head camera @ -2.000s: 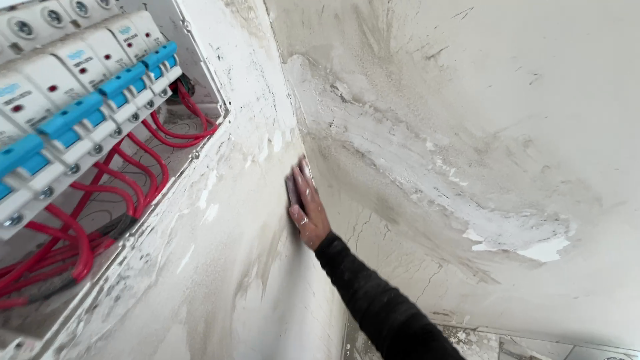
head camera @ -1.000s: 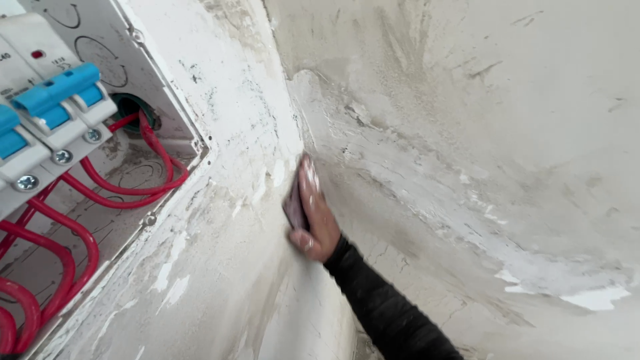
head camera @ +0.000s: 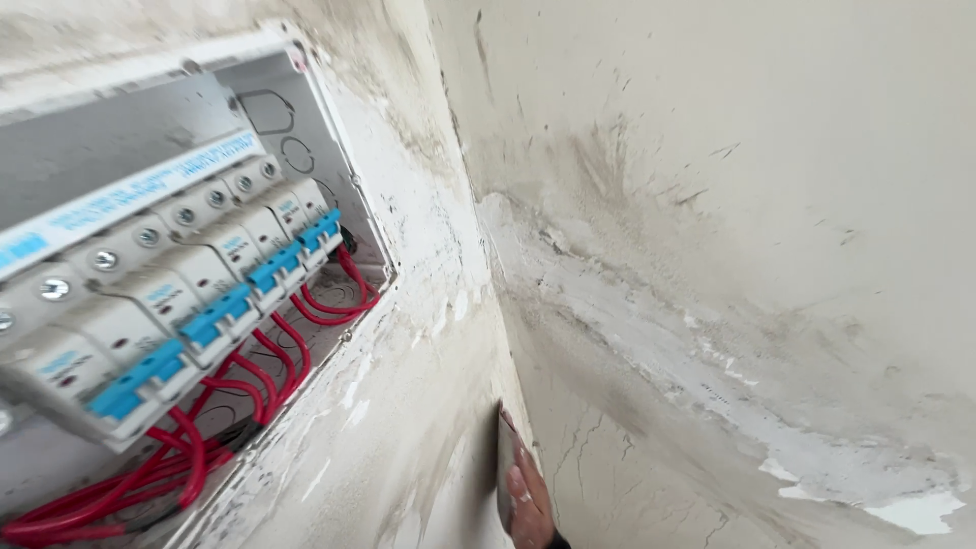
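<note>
My right hand [head camera: 529, 499] is at the bottom centre, cut off by the frame edge below the wrist, with a dark cuff just showing. Its fingers point up and press a thin, flat, brownish-grey sheet [head camera: 504, 469], perhaps sandpaper, against the left wall [head camera: 412, 427] beside the inner corner. Pale dust or filler marks the fingers. A rough band of whitish filler [head camera: 648, 343] crosses the right wall from the corner down to the lower right. My left hand is out of view.
An uncovered electrical distribution box [head camera: 335, 145] is set in the left wall. It holds a row of circuit breakers with blue levers [head camera: 217, 313] and several red wires [head camera: 305, 343] looping below. Fine cracks [head camera: 583, 450] run in the right wall near the hand.
My right hand has moved down along the corner, with the sheet still under it. The view has shifted, bringing more of the distribution box into sight.
</note>
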